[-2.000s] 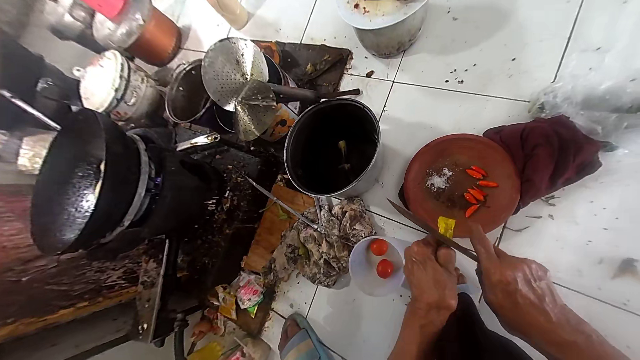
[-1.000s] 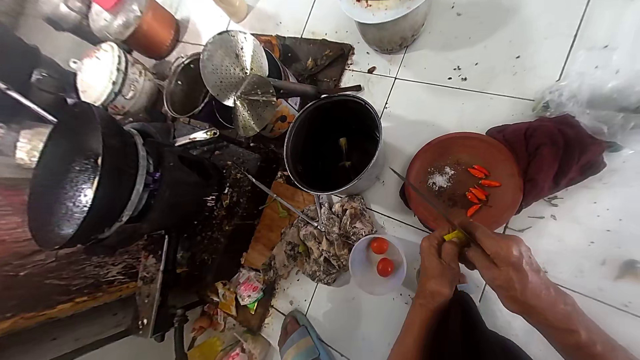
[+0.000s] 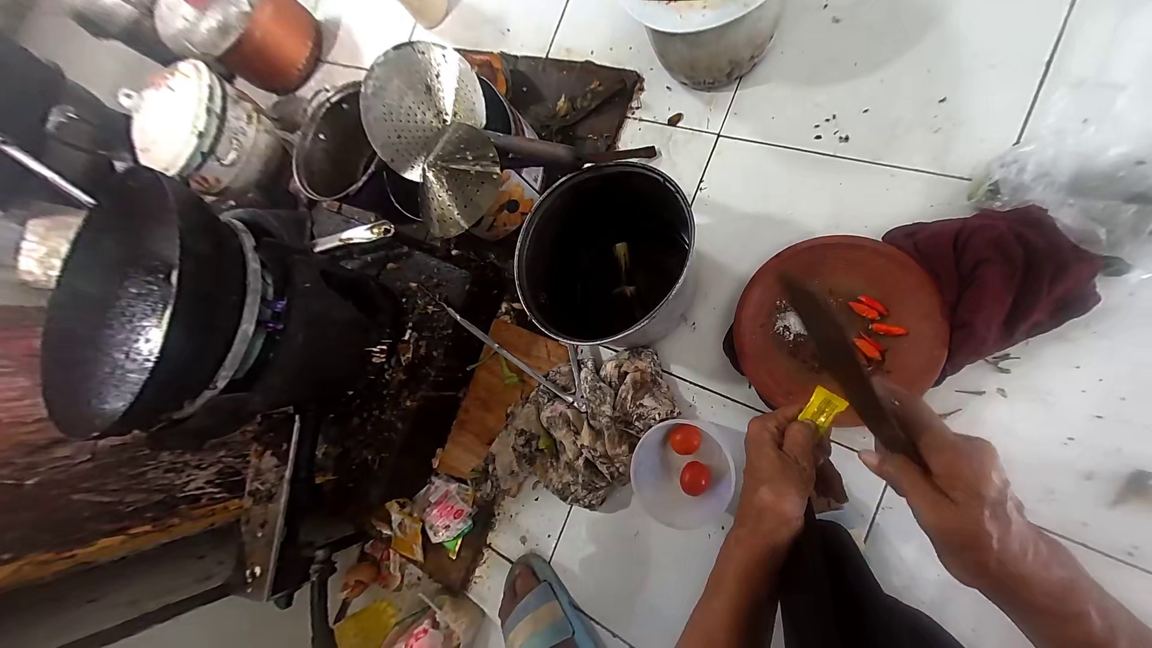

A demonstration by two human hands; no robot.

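My left hand (image 3: 781, 468) pinches a small yellow packet (image 3: 823, 408) above the near edge of a round reddish-brown mortar dish (image 3: 756, 315). A dark-bladed knife (image 3: 841, 364) is in my right hand (image 3: 945, 486), its blade slanting over the dish beside the packet. Several red chilies (image 3: 888, 329) and a small heap of white granules (image 3: 790, 325) lie in the dish. Left of my left hand is a white bowl (image 3: 670, 499) with two tomatoes (image 3: 694, 478). Whether the packet is cut cannot be told.
A wok (image 3: 108, 306) stands over a stove at the left, its burner alight. A deep pot (image 3: 605, 337) of dark liquid, a crumpled cloth (image 3: 576, 450), a perforated skimmer (image 3: 418, 108) and wrappers (image 3: 445, 508) lie between. A maroon cloth (image 3: 999, 279) touches the dish's right side.
My hands came together at the yellow packet, then moved apart. The knife has swung so that its blade now lies across the view of the dish, away from the packet.
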